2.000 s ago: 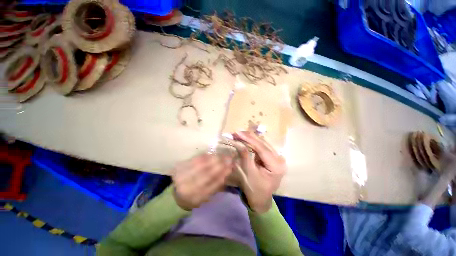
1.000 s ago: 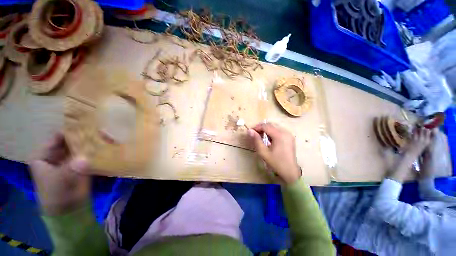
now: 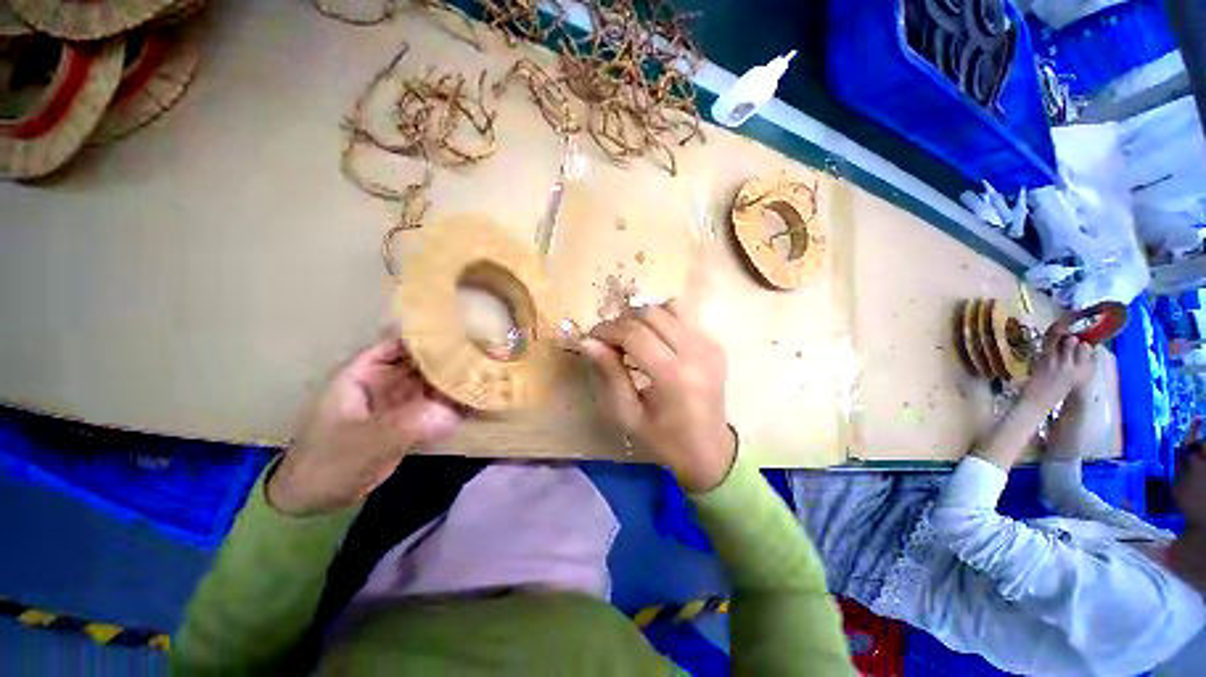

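Observation:
My left hand (image 3: 364,421) holds a tan straw ring (image 3: 443,315) by its lower left edge, tilted up above the table. My right hand (image 3: 661,384) is just right of the ring, fingertips pinched near its hole. A small white spot shows at the fingertips; whether it is glue or a tool, I cannot tell. The cardboard pad (image 3: 661,218) with brown spots lies behind my right hand. Brown cord loops (image 3: 430,119) lie behind the ring. A corded straw ring (image 3: 778,236) lies right of the pad.
Red-banded straw rings (image 3: 66,99) are piled at the far left. A cord pile (image 3: 615,86) and a white glue bottle (image 3: 754,87) lie at the back. A blue crate (image 3: 913,93) holds dark curved parts. At the right, a person's hands (image 3: 1058,377) work beside stacked rings (image 3: 985,339).
My left hand has brought the straw ring from the left to the front of me. My right hand has moved left from the pad to the ring. The view has shifted.

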